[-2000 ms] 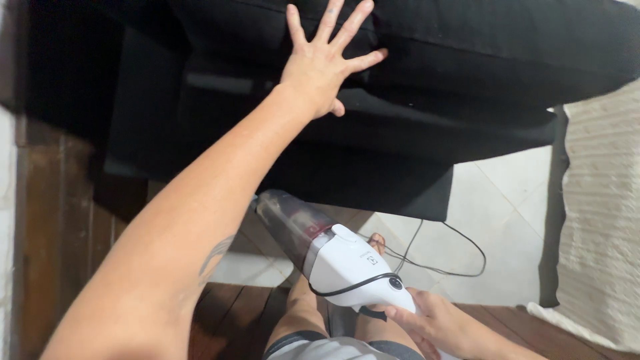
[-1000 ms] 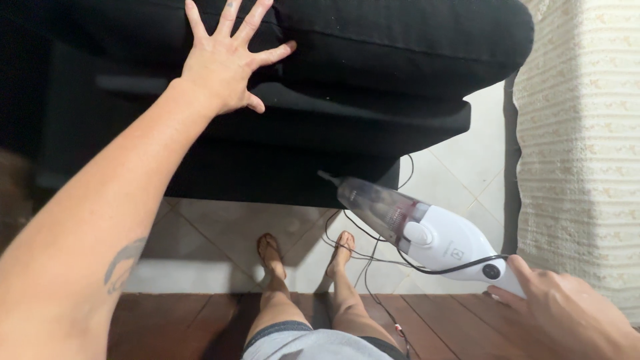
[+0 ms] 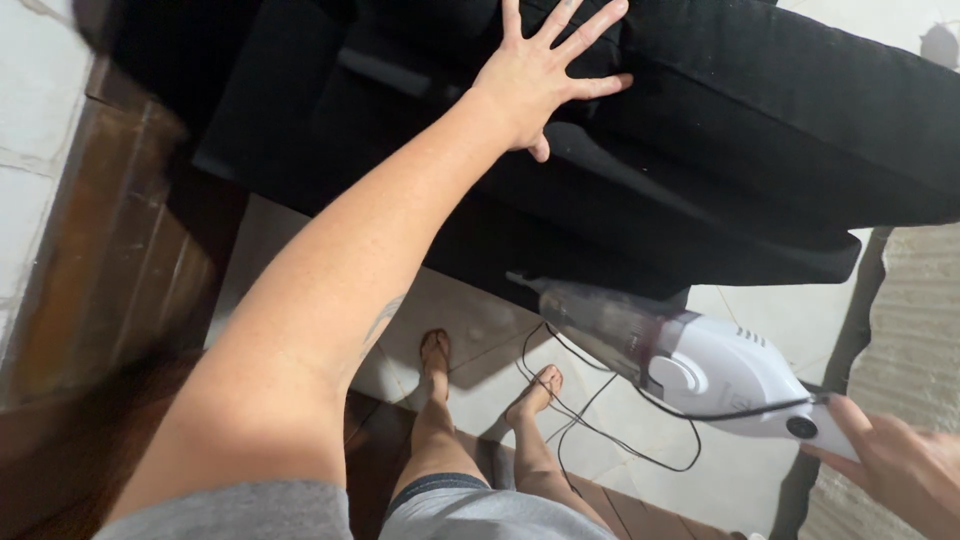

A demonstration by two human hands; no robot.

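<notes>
My left hand (image 3: 529,82) lies spread, palm down, on the black fabric sofa (image 3: 720,135), its fingers apart and holding nothing. At the lower right my right hand (image 3: 892,450) is closed around the handle of a white handheld vacuum cleaner (image 3: 735,367). The vacuum's clear dust cup points left, and its narrow nozzle (image 3: 521,281) is at the lower part of the sofa; whether it touches the fabric I cannot tell. A black power cord (image 3: 739,412) runs along the vacuum's body from the handle.
Loops of the cord (image 3: 637,454) lie on the pale tile floor (image 3: 480,337) near my bare feet (image 3: 536,394). Dark wooden boards (image 3: 120,225) are at the left. A cream textured cover (image 3: 911,315) hangs at the right edge.
The vacuum has moved from beside my legs out to their right over the two seconds, still in my right hand. My left hand has stayed spread on the sofa. The view has shifted and turned.
</notes>
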